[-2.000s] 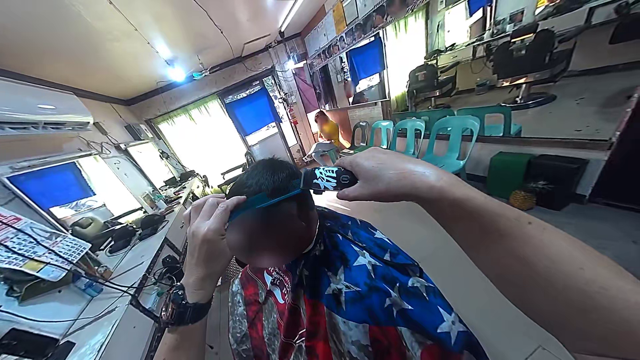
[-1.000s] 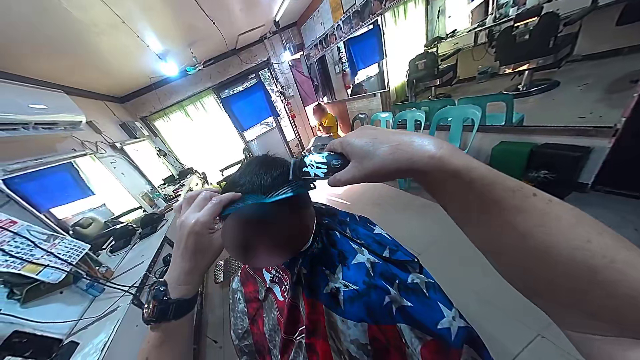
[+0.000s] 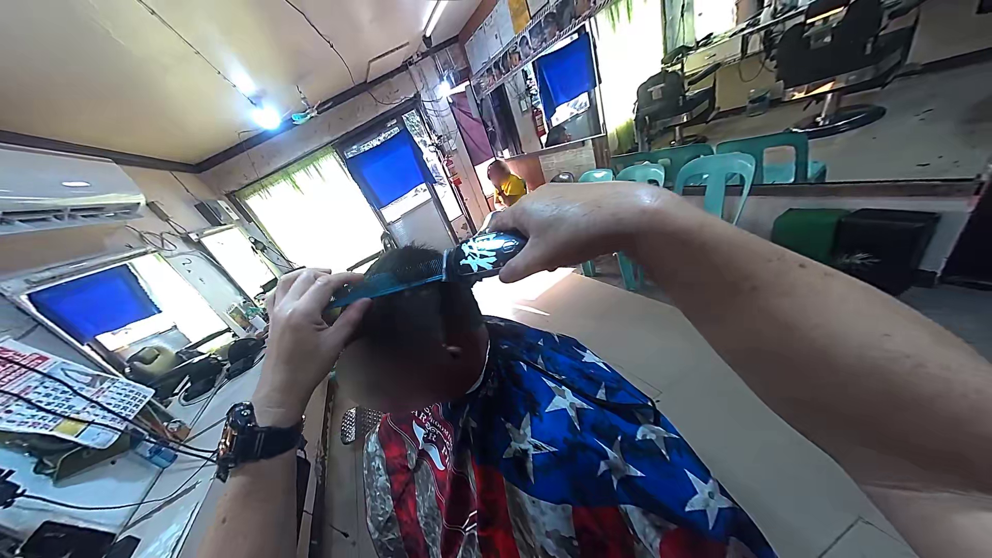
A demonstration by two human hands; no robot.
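A seated person's head point(image 3: 422, 325), with short dark hair, is in the middle of the head view. A barber's cape point(image 3: 558, 434) with stars and stripes covers the person's body. My left hand point(image 3: 306, 310), with a watch on its wrist, grips one end of a blue comb point(image 3: 395, 282) that lies across the hair. My right hand point(image 3: 550, 225) holds a dark hair clipper point(image 3: 487, 254) with a pale pattern, its blade end at the comb's far end. The fingertips of my right hand under the clipper are partly hidden.
A counter point(image 3: 190, 434) with cables and a calendar point(image 3: 66, 391) runs along the left. Teal plastic chairs point(image 3: 717, 174) stand along the mirrored wall at the right, near a black bin point(image 3: 883, 240). Another person in yellow point(image 3: 508, 186) sits far back.
The seated person's head has turned or tilted, with an ear now in view. Both hands stay at the hair with the comb and clipper.
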